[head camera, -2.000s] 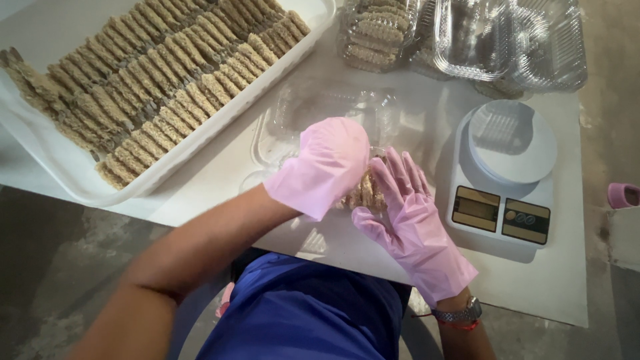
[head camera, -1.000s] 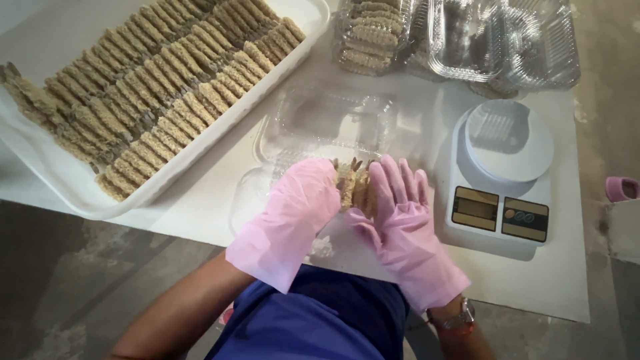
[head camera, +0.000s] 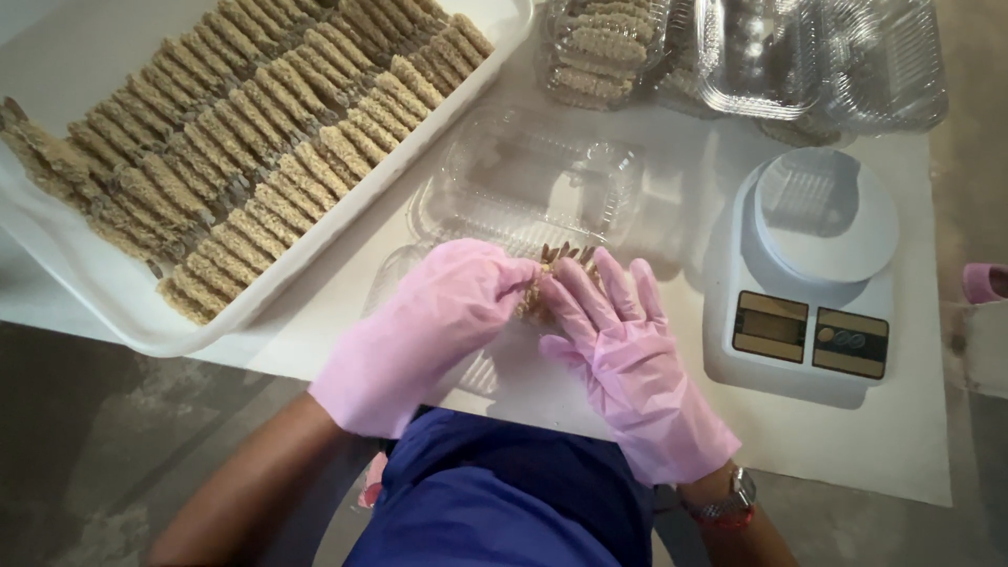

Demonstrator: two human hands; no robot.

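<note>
My left hand [head camera: 445, 323], in a pink glove, has its thumb and fingers pinched on the left edge of a row of breaded shrimp [head camera: 535, 303]; its fingertips are partly hidden. The shrimp, tails pointing away from me, sit in the near half of an open clear plastic clamshell container [head camera: 535, 169], whose lid lies back on the table. Across the right side of the shrimp rests my right hand [head camera: 618, 346], also gloved in pink, with its fingers spread. How firmly it touches them cannot be told.
At the left, a white plastic tray [head camera: 409, 150] holds rows of breaded shrimp. A white digital kitchen scale [head camera: 827, 228] stands at the right. Behind are a filled clear container [head camera: 602, 47] and open clear containers [head camera: 760, 55]. The white table's [head camera: 819, 441] near edge runs before my body.
My left hand has moved from over the shrimp to their left side, uncovering more of them. My right hand stays at their right side.
</note>
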